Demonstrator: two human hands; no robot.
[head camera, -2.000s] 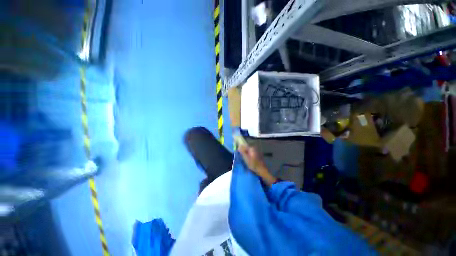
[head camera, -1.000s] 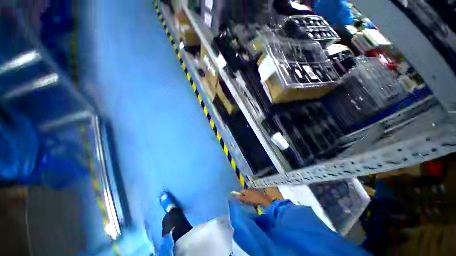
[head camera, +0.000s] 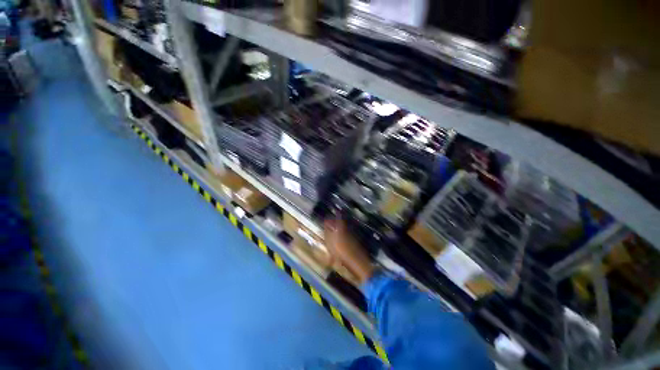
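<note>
My right hand, blurred, reaches from a blue sleeve over the front edge of a shelf. Its fingers are beside or on a dark item; I cannot tell if they hold it. Just behind stands a stack of dark flat trays with white labels on its side. To the right are a brown carton and clear trays with dark parts. My left hand is not in view.
Grey metal racks run along the right. An upper shelf beam crosses above my hand, with a large brown carton at upper right. Yellow-black tape borders the blue floor.
The view has swung from the floor aisle and white box to the rack shelves. My right hand has moved from beside the rack corner to over the shelf's front edge.
</note>
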